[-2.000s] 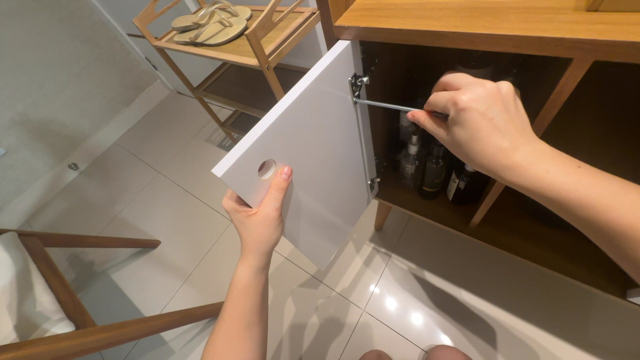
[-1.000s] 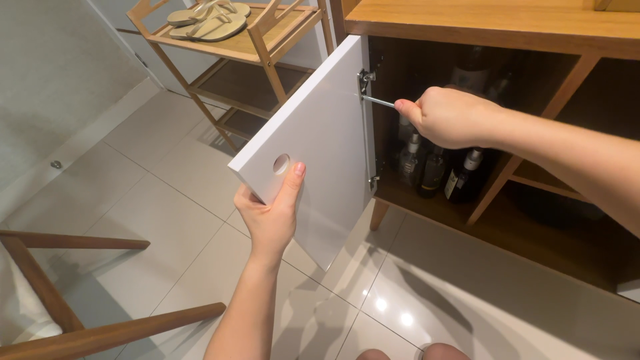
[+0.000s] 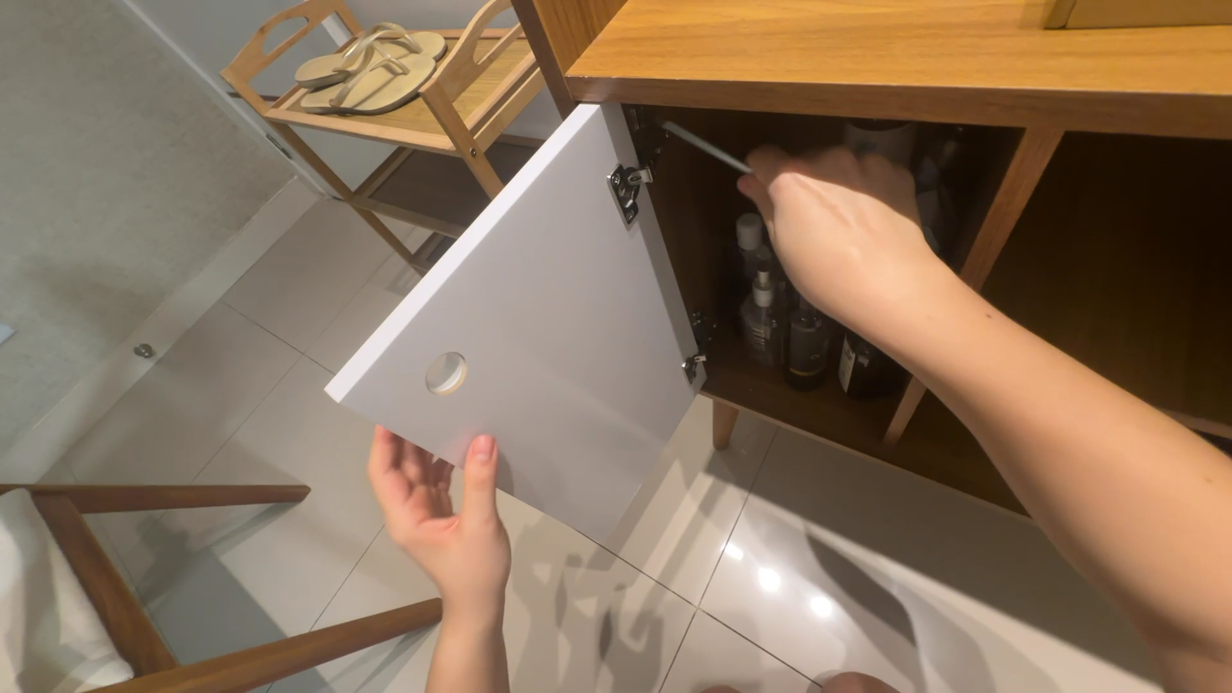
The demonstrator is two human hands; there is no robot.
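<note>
A white cabinet door (image 3: 539,318) with a round hole stands open on the wooden cabinet (image 3: 818,91). At its lower outer edge is my left hand (image 3: 443,510), thumb on the near face and fingers passing behind the edge. My right hand (image 3: 847,221) is inside the cabinet opening and grips a thin metal shaft (image 3: 705,147), likely a screwdriver; its handle is hidden in the fist. The shaft's tip reaches the dark hardware on the cabinet's side wall, above the upper metal hinge (image 3: 628,191). The lower hinge (image 3: 693,366) sits near the door's bottom corner.
Several bottles (image 3: 807,342) stand inside the cabinet below my right hand. A wooden rack (image 3: 452,125) behind the door holds a pair of sandals (image 3: 380,72). Wooden furniture legs (image 3: 289,645) and white cloth (image 3: 48,597) are at the lower left. A wooden divider (image 3: 1015,202) splits the cabinet.
The shaft's tip has moved from the upper hinge to the cabinet's inner side wall, with my right hand deeper inside. My left hand has slid from beside the hole to the door's lower edge.
</note>
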